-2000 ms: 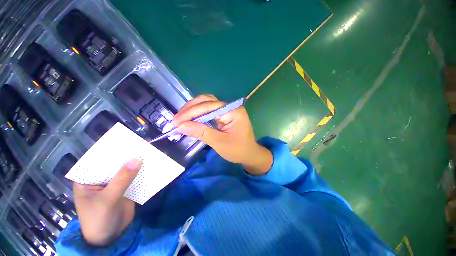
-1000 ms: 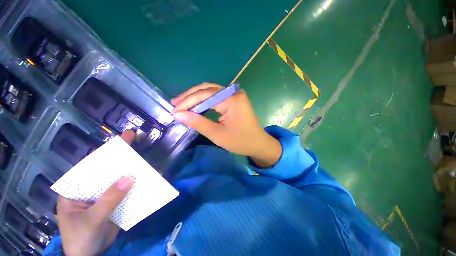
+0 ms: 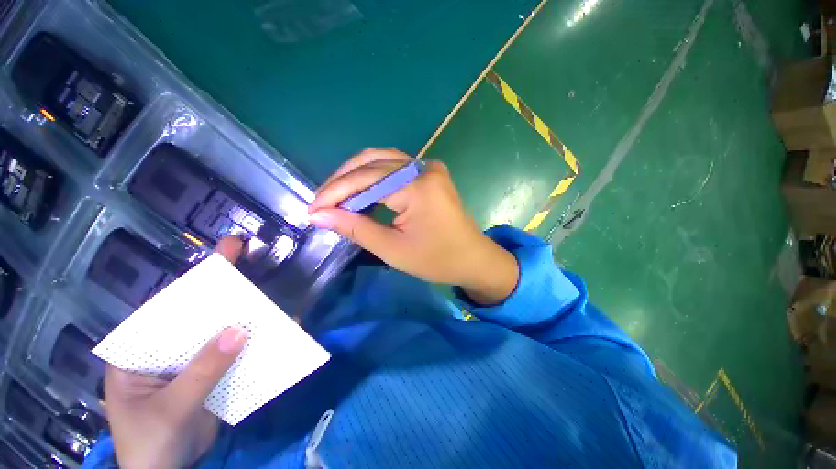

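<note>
My left hand [image 3: 170, 403] holds a white sticker sheet [image 3: 215, 334] with rows of tiny dark dots, thumb on top and a fingertip showing behind its upper edge. My right hand [image 3: 412, 224] holds violet-grey tweezers [image 3: 385, 187] like a pen, over the near end of a black handheld device [image 3: 197, 200]. The tweezer tips are too hard to make out, so I cannot tell whether they hold a sticker. The device lies in a pocket of a clear blister tray [image 3: 234, 137], its board area showing silver and white parts.
More black devices [image 3: 78, 92] lie in the tray's other pockets. A clear film [image 3: 307, 16] lies on the green mat [image 3: 247, 64]. The bench edge runs diagonally beyond my right hand. Yellow-black tape [image 3: 534, 119] marks the green floor, and cardboard boxes [image 3: 807, 110] stand at the right rim.
Since two seconds ago, the tweezers have left the sheet and moved over the device's near end. The sheet has shifted down and left in the picture. In the last second little has moved.
</note>
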